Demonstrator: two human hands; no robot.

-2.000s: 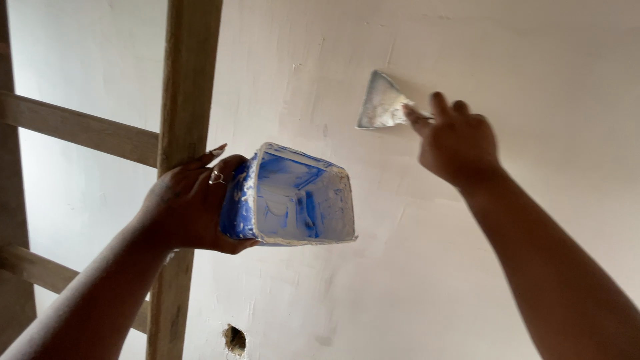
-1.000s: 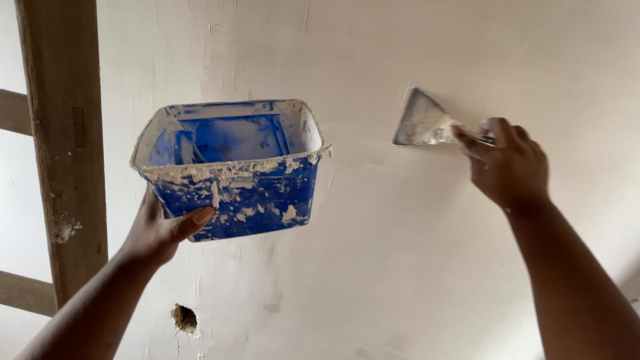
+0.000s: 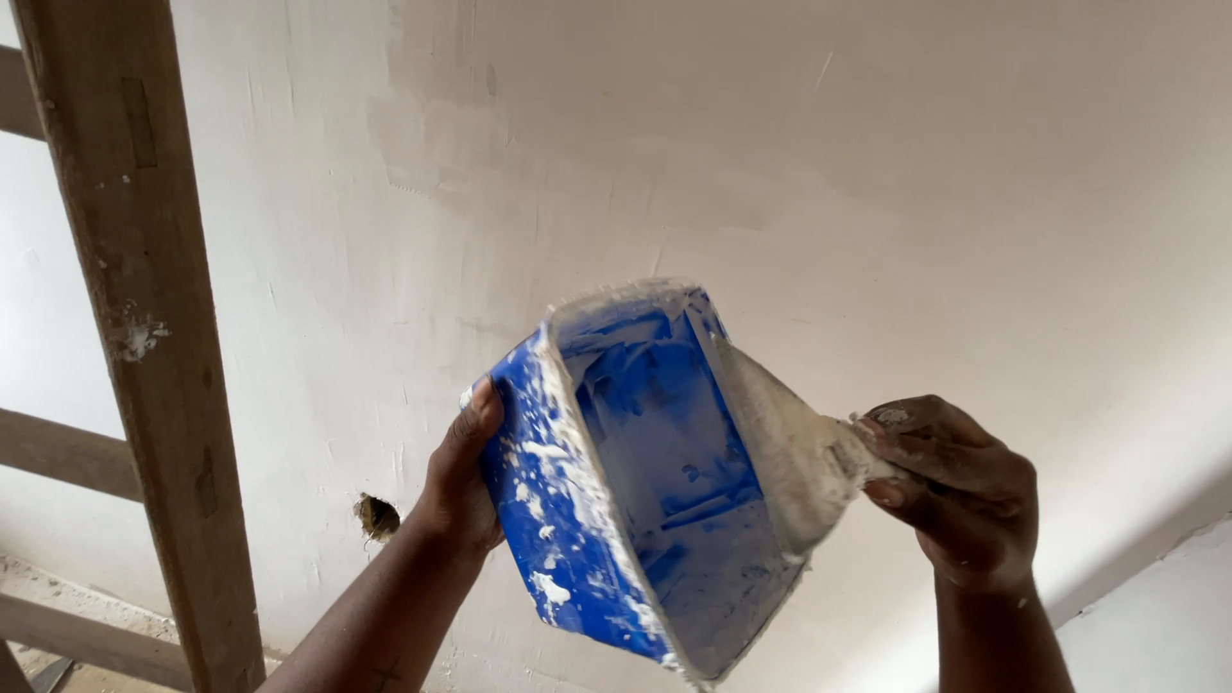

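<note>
My left hand [image 3: 469, 472] grips a blue plastic tub [image 3: 539, 500] by its left side, thumb on the outer wall. The tub is tilted, its mouth facing me, with white filler smeared on the outside and in thin streaks within. In my right hand [image 3: 958, 491] is a wide putty knife [image 3: 784, 443], held by the handle and coated with whitish filler. Its blade lies against the tub's right rim; whether the edge reaches inside is hard to tell. Behind both is a plastered wall [image 3: 616, 173] with slightly darker smoothed patches.
A wooden ladder [image 3: 144, 318] stands at the left, its rungs running off the view. A ragged hole [image 3: 376, 517] is in the wall beside my left forearm. Debris lies on the floor [image 3: 87, 597] at the lower left. A pale edge crosses the lower right corner.
The putty knife has left the wall and come down to the tub's right rim. My left hand has turned the tub, which a second ago was more upright.
</note>
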